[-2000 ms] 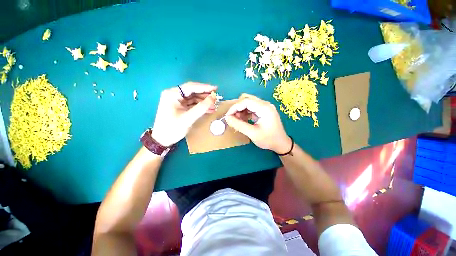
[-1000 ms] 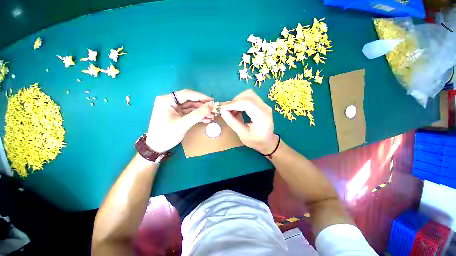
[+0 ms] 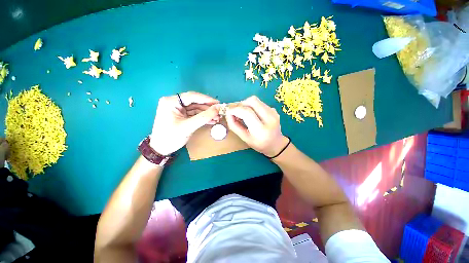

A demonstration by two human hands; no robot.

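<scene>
My left hand (image 3: 177,121) pinches a tiny whitish-yellow moulded body (image 3: 223,109) in its fingertips, above the brown cardboard piece (image 3: 208,148). My right hand (image 3: 258,126) has its thumb and finger closed against that body; whether it holds a separate small part is hidden by the fingers. A round white dab (image 3: 218,132) lies on the cardboard just below my fingertips. The loose spread of pale and yellow pointed bodies (image 3: 293,49) lies beyond my right hand, with a compact heap of plain yellow slivers (image 3: 300,97) below it.
A large yellow heap (image 3: 35,131) lies at left, with another person's hand (image 3: 3,150) at its edge. A few pointed pieces (image 3: 93,71) and crumbs lie upper left. At right are a second cardboard strip (image 3: 357,131), a whitish bottle-like thing (image 3: 389,47), a plastic bag (image 3: 434,56) and a blue bin (image 3: 396,6).
My right fingertips have moved up and left from beside the white dab to meet the body in my left hand. Another person's hand has appeared at the left heap.
</scene>
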